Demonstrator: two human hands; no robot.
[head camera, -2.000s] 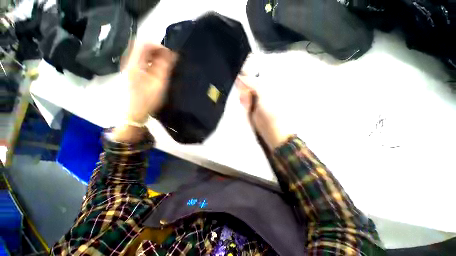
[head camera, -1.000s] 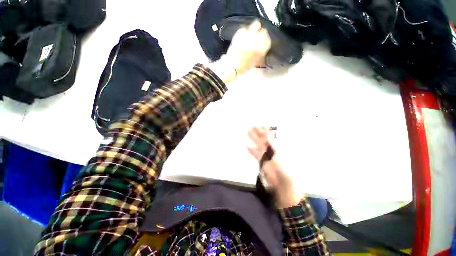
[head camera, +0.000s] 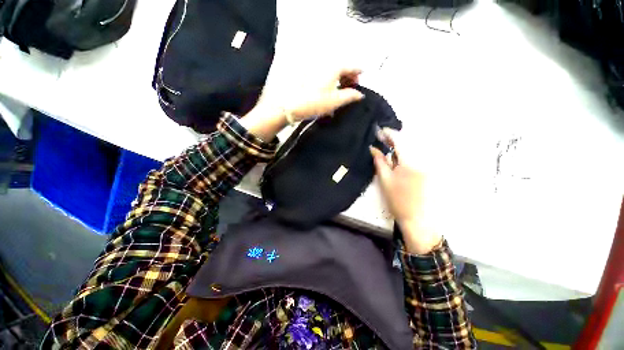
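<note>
A small black bag (head camera: 318, 174) with a pale label lies at the table's front edge, partly over it, above the apron. My left hand (head camera: 318, 101) is at its upper edge, fingers on the black cloth near the top. My right hand (head camera: 397, 174) pinches the bag's right edge between thumb and fingers. A small dark thing shows at the right fingertips; I cannot tell if it is the snips, as the palm is hidden. A pale zipper line runs along the bag's left side.
Another black bag (head camera: 219, 58) with a white label lies at the upper left. A dark bag (head camera: 85, 24) is beyond it. Black cloth (head camera: 594, 41) is at the upper right. Thread waste (head camera: 508, 160) lies on the white table (head camera: 451, 102). A blue bin (head camera: 75, 164) stands below left.
My left hand has come back from the far bags with a black bag, now at the front edge. My right hand has taken hold of its right edge. The view has shifted.
</note>
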